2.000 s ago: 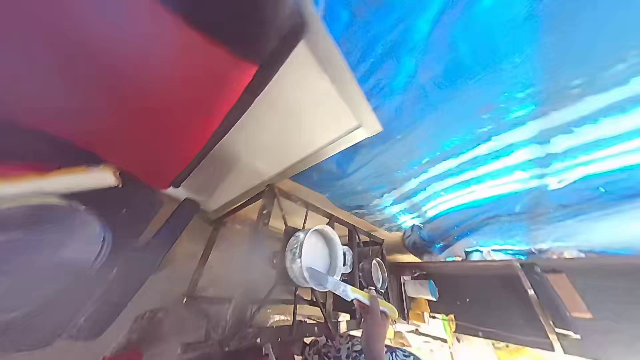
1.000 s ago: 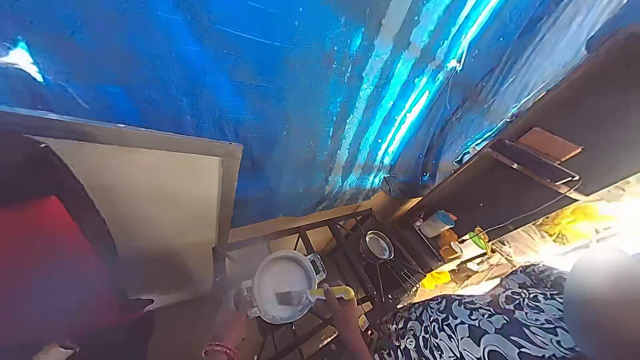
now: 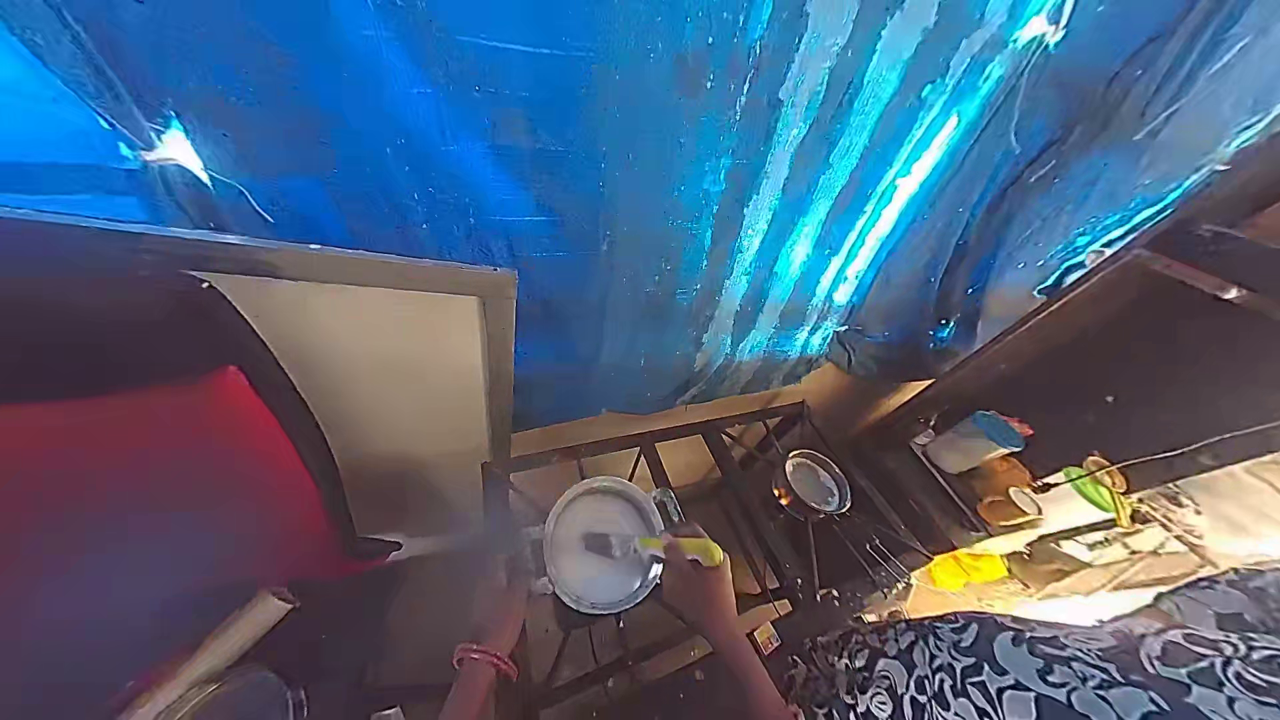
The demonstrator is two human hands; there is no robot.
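A round metal pot with side handles and white contents stands on a dark metal stove frame. My right hand holds the yellow handle of a flat-bladed spatula, whose blade dips into the white contents. My left hand, blurred and with a reddish bangle at the wrist, is at the pot's left side handle; whether its fingers grip it is unclear. To the right, a smaller round pan with pale contents sits on the frame, with an orange glow at its left edge.
Blue plastic sheeting hangs beyond the stove. A framed pale panel and a red-and-black shape stand left. At the right are a container with a blue lid, a yellow cloth or bag and patterned fabric.
The view has turned a lot. My left hand, not made out two seconds ago, shows beside the pot in the last two frames. My right hand stays on the spatula.
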